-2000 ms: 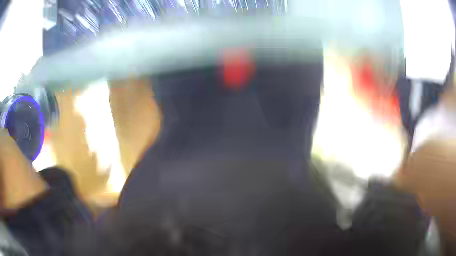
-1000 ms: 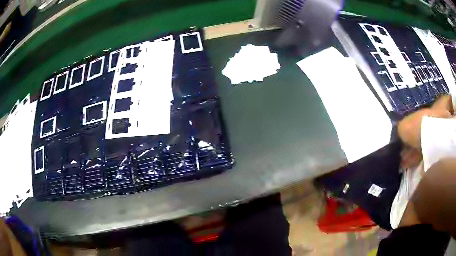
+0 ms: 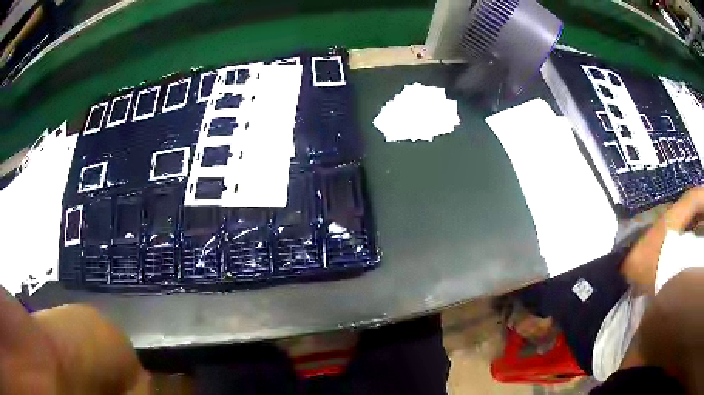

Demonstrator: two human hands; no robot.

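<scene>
A dark tray of black glossy housings point(image 3: 158, 220) lies on the bench. Several housings have white rectangular adhesive frames point(image 3: 169, 163) around their windows. A white adhesive sheet point(image 3: 262, 139) with a column of cutouts lies across the middle of the tray. My left hand point(image 3: 89, 353) is a blurred, close skin shape cut off at the lower left; its fingers and grip cannot be made out. At the right edge a blurred bare forearm with a dark sleeve seems to be my right arm; its hand is out of the picture.
A ragged liner pile point(image 3: 418, 113) and a long white sheet point(image 3: 557, 185) lie right of the tray. A grey fan point(image 3: 513, 38) stands behind. White sheets point(image 3: 31, 212) lie at left. Another tray point(image 3: 656, 181) and a person's hand are at right. A red object point(image 3: 536, 362) is below the bench.
The view first swung from a blurred scene onto the bench, then shifted slightly. The skin shape at lower left has grown larger in the picture. The tray, sheet and liner pile look unchanged.
</scene>
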